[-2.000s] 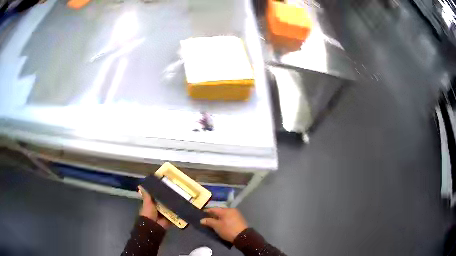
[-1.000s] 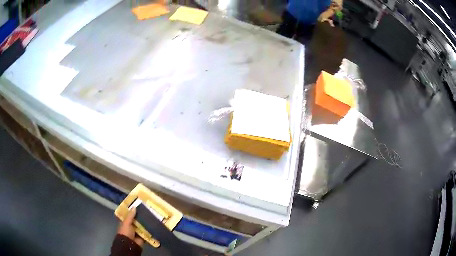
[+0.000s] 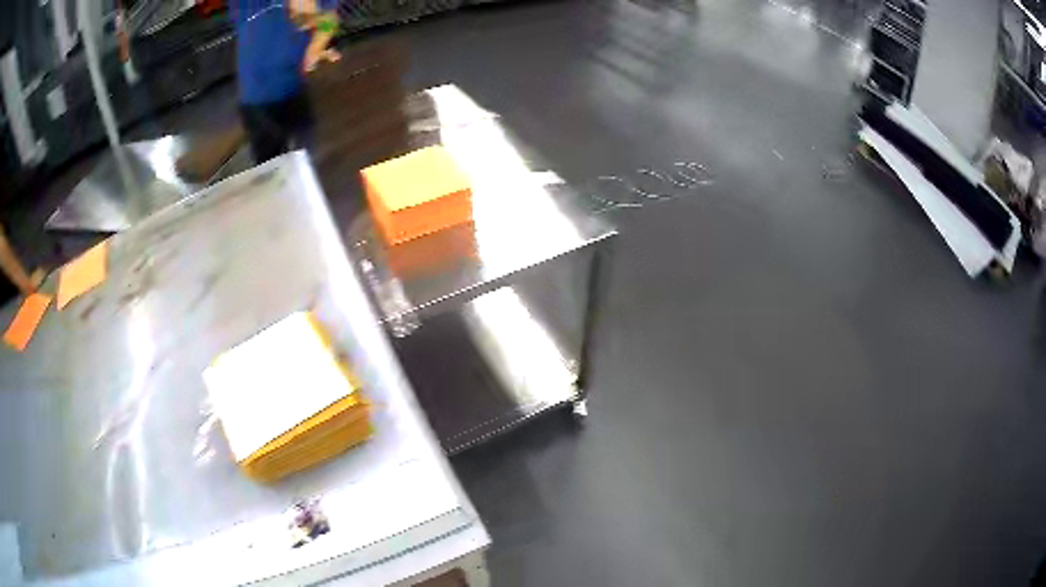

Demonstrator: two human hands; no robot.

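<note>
Neither of my hands shows in the current view. A yellow stack with a white top [image 3: 304, 436] sits near the right edge of the large white table [image 3: 396, 505], at the lower left of the view. A small dark and purple scrap [image 3: 307, 522] lies on the table in front of the stack. The wooden die and the black strip are out of the picture.
A metal side table [image 3: 522, 235] with a lower shelf holds an orange stack [image 3: 419, 195]. Orange sheets [image 3: 83, 275] lie at the white table's far left, by another person's hand [image 3: 32, 279]. A person in blue [image 3: 270, 57] stands behind. Grey floor [image 3: 734, 378] lies right.
The view has swung right, so the tables now sit further left and more floor shows. My left hand, the wooden die and the black strip have left the picture; my right hand left it earlier.
</note>
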